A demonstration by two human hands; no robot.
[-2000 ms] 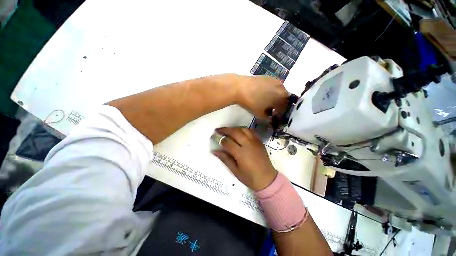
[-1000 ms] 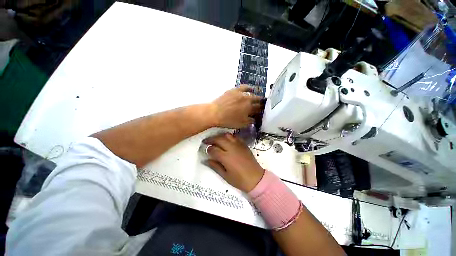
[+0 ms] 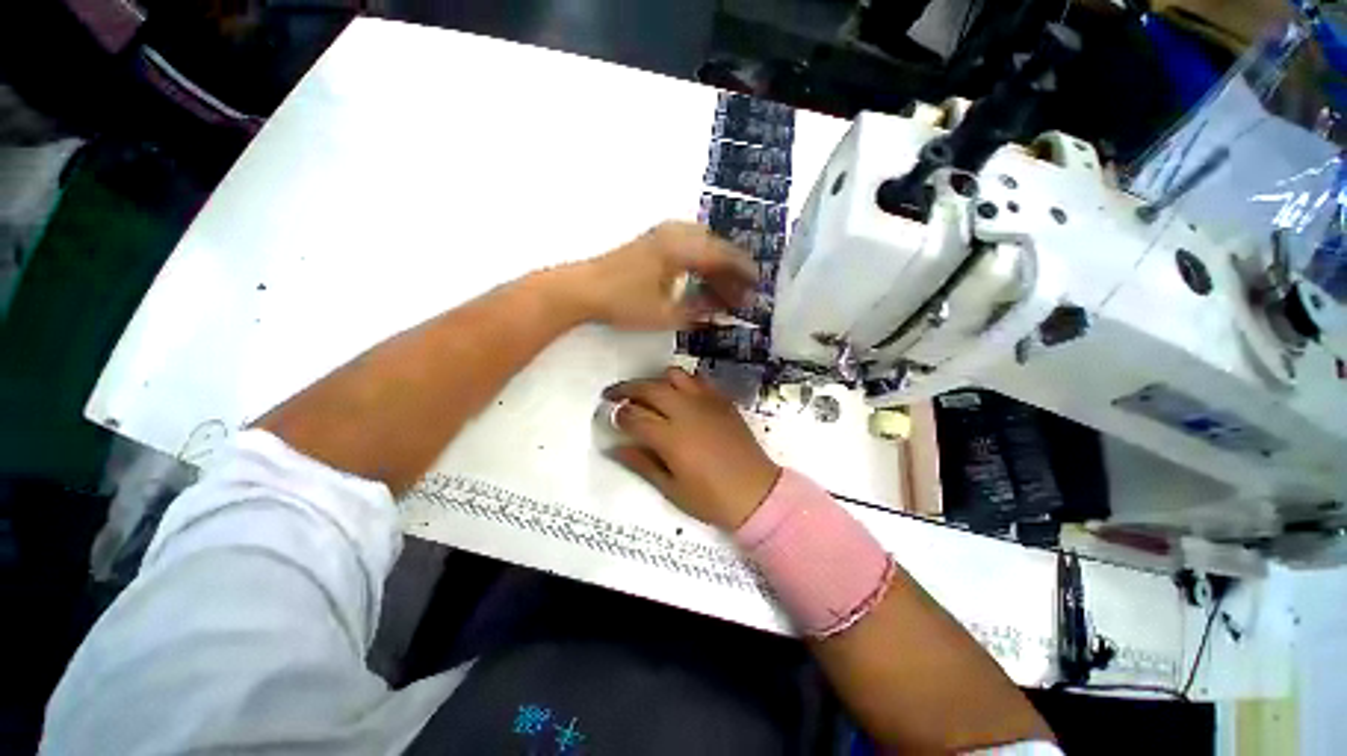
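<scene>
A chain of black labels [image 3: 753,163] with fine white print and thin pale gaps runs back from the needle area, left of the white machine head [image 3: 849,236]. My left hand [image 3: 668,278] is slightly blurred just over the left side of the chain, fingers apart, with nothing visible in it. My right hand [image 3: 687,443], with a ring and pink wristband, rests on the table in front of the needle. Its fingertips are beside the chain's near end, and whether they pinch a label is hidden. The presser foot area [image 3: 839,366] is partly hidden by the head.
Stacks of black labels [image 3: 1005,458] lie under the machine arm, beside a pinkish-tan edge [image 3: 925,458]. Dark snips [image 3: 1070,613] and a black cord lie farther right. A printed ruler [image 3: 591,535] runs along the white table's front edge.
My left hand has drawn back from beside the machine head and lifted off the labels, uncovering more of the chain. My right hand has stayed nearly still. The camera view has shifted slightly.
</scene>
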